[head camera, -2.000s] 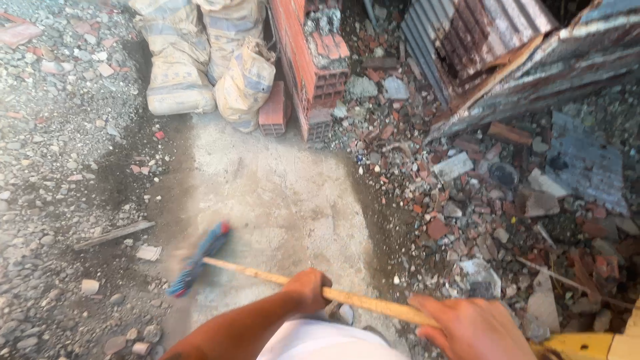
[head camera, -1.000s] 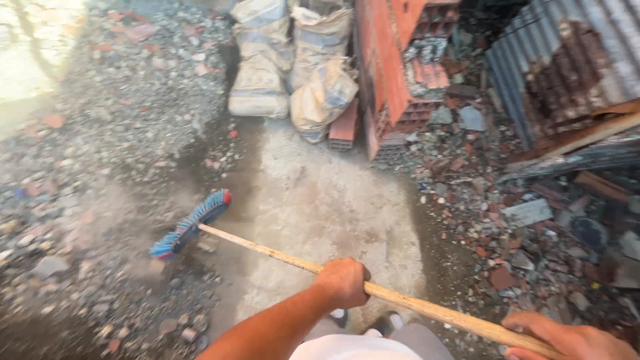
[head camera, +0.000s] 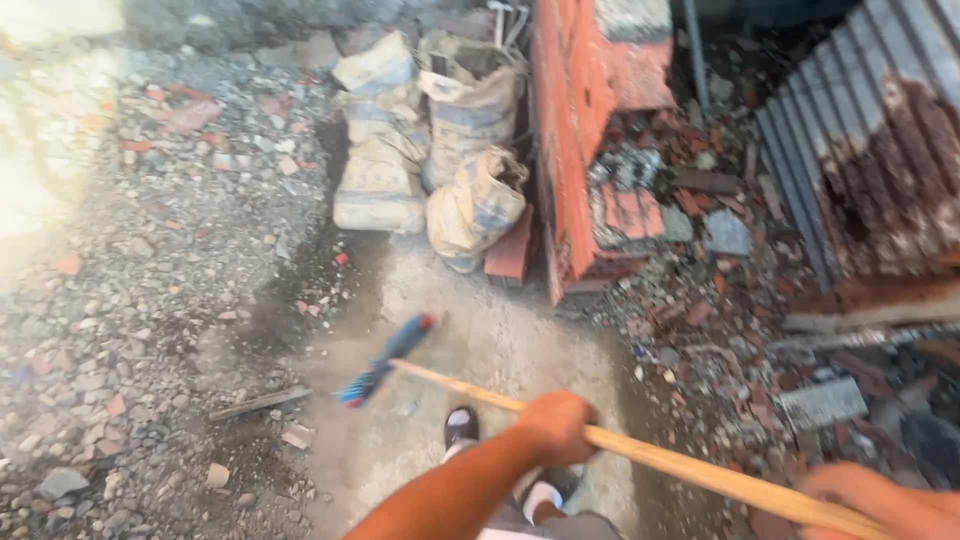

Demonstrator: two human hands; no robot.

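Note:
A push broom with blue bristles and red ends (head camera: 397, 349) is tilted over the left part of the concrete strip (head camera: 495, 322), slightly blurred. Its long wooden handle (head camera: 675, 461) runs down to the right. Around the middle of the handle my left hand (head camera: 559, 427) is closed. Near the upper end, at the lower right edge, my right hand (head camera: 855, 491) grips it too, partly cut off by the frame. Whether the bristles touch the concrete cannot be told.
Filled woven sacks (head camera: 382, 165) stand at the far end of the strip, beside hollow red bricks (head camera: 574, 150). Gravel (head camera: 187, 300) with a wood piece (head camera: 259, 403) lies left. Rubble (head camera: 720, 360) and rusty corrugated metal sheet (head camera: 892, 165) are right. My shoes (head camera: 461, 426) are on the concrete.
The broom head has moved from over the gravel on the left, where it was a second ago, to over the concrete. Both hands have stayed on the handle. My shoes show more fully.

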